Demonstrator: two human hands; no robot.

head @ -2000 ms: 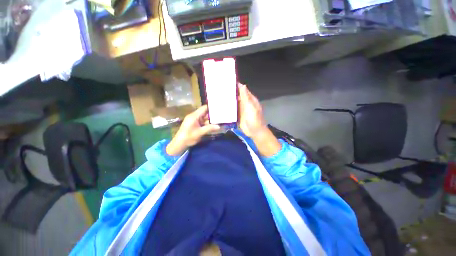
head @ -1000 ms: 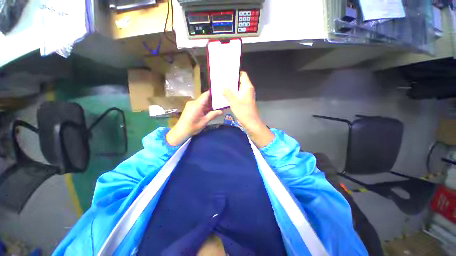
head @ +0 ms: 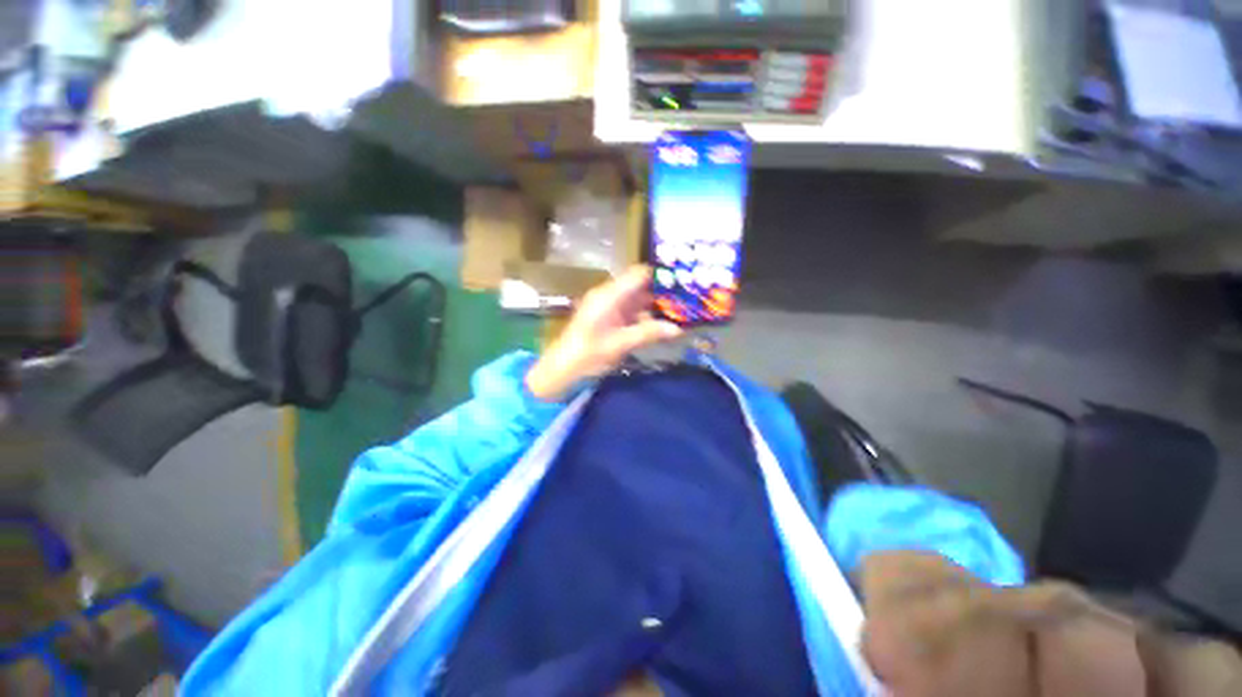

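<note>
A smartphone [head: 699, 225] with a lit, dark and colourful screen is held upright over my lap, just below the counting scale. My left hand [head: 609, 331] grips its lower left edge. My right hand [head: 1015, 633] is large and blurred at the bottom right, close to the camera and cut off by the frame's edge. Its fingers look bent; whether it holds anything cannot be told. The counting scale [head: 733, 85] stands on the white desk, its keypad and displays facing me and its top cut off by the frame.
An open cardboard box [head: 500, 240] with clear bags [head: 583, 234] sits below the desk edge. Black chairs [head: 296, 320] stand at left and another black chair [head: 1137, 493] at right. Clear trays with a white sheet [head: 1182, 61] lie at upper right.
My right hand has left the phone and moved down right, close to the camera. The phone screen has changed from white to dark and colourful. The view has shifted, moving the scene rightward.
</note>
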